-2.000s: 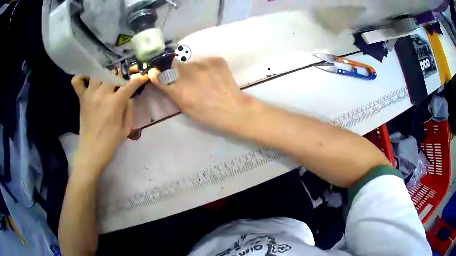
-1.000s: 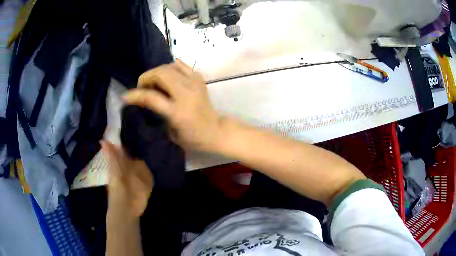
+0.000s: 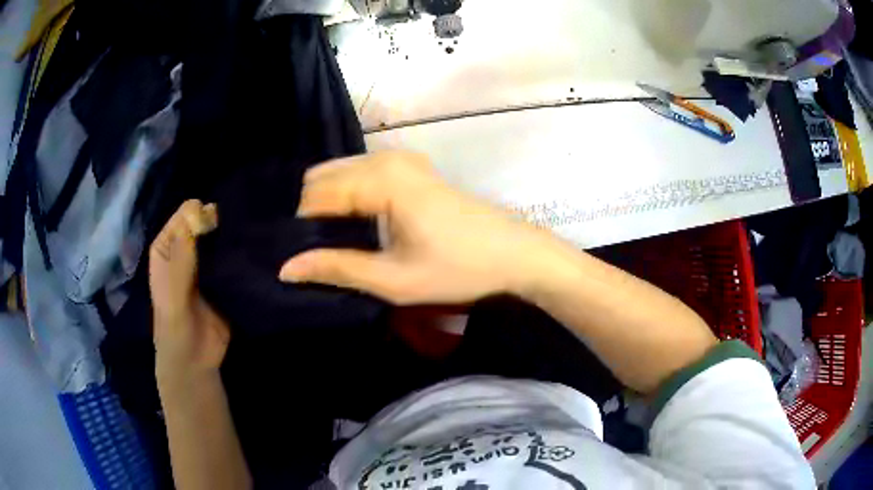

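Note:
A dark garment hangs over the left part of the table and down toward the lap. Its dark end piece is between my two hands in front of the table edge. My left hand holds the left side of the piece, fingers curled at its edge. My right hand grips the right side, thumb below and fingers above. The folds hide parts of the fingertips. The sewing machine stands behind; its needle area is cut off at the top edge.
Thread snips lie right on the white table. A dark scrap and black packet lie beyond. Red baskets are below right, a blue basket lower left. Grey-blue cloth hangs far left.
Both hands left the needle area and came down-left with the dark piece. Since one second ago, my right hand moved right and down, my left hand left and up, and the piece is spread between them.

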